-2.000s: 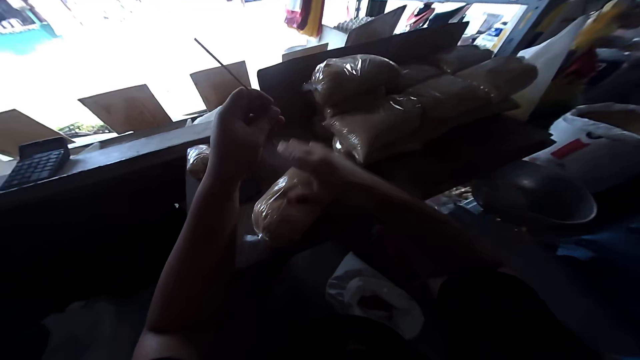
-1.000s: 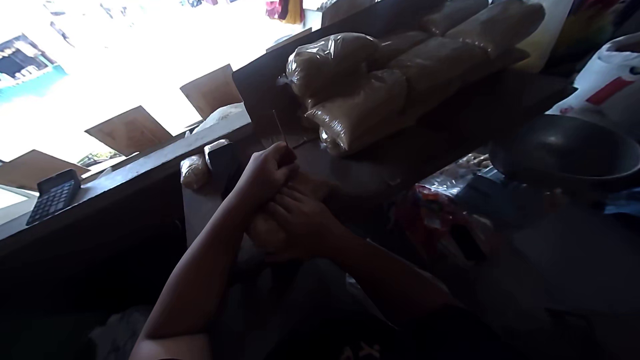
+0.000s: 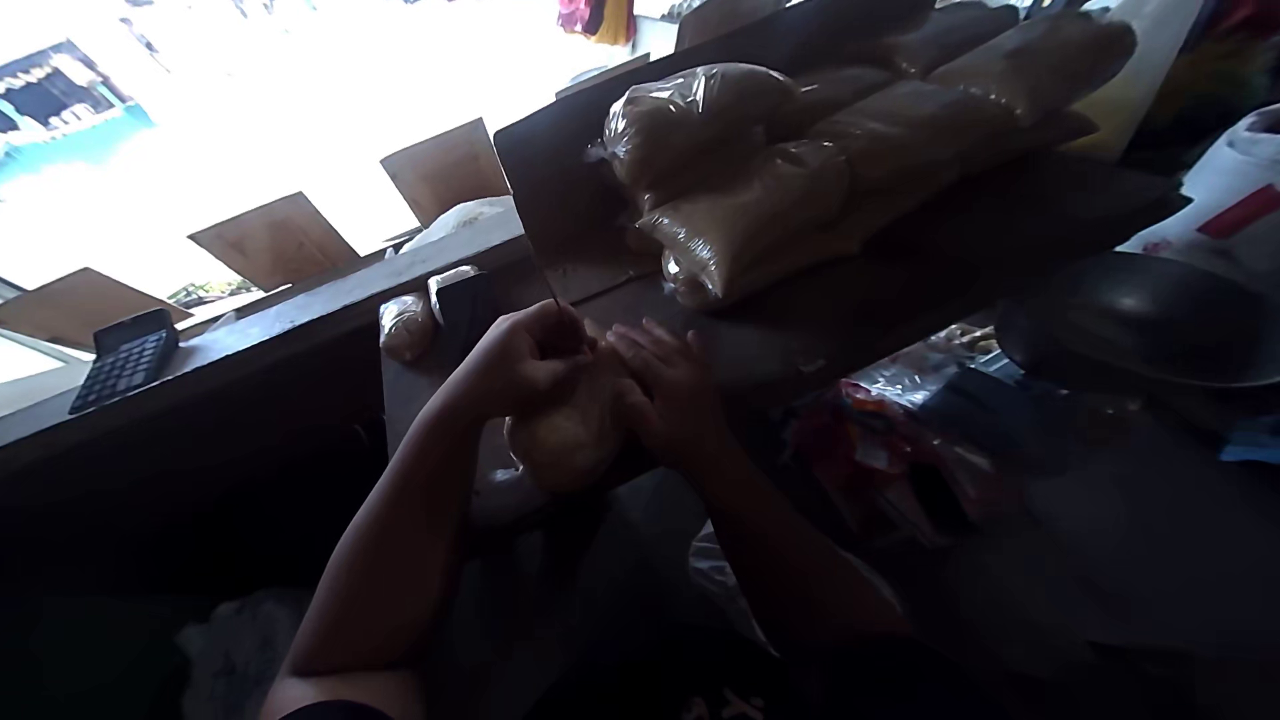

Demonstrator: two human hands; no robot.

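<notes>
My left hand [image 3: 540, 350] is closed near the top of a filled plastic bag [image 3: 565, 440] with tan contents, and a thin stick or strand rises from its fingers. My right hand [image 3: 668, 390] lies against the upper right side of the same bag, its fingers close together and reaching toward my left hand. The bag rests at the near edge of a dark table. Behind my hands, several filled clear plastic bags [image 3: 760, 210] of brown contents lie piled. A small wrapped bag [image 3: 406, 328] sits left of my left hand.
A black calculator [image 3: 125, 360] stands on the ledge [image 3: 350, 310] at the left, beside upright wooden boards [image 3: 275, 240]. On the right are a dark round bowl [image 3: 1140, 320], a white sack [image 3: 1235, 190] with a red mark, and crumpled plastic packaging [image 3: 880, 420].
Two seconds ago my left hand was raised with a thin stick or strand slanting up from it; it is now lower, by the bag. My right hand has come against the bag.
</notes>
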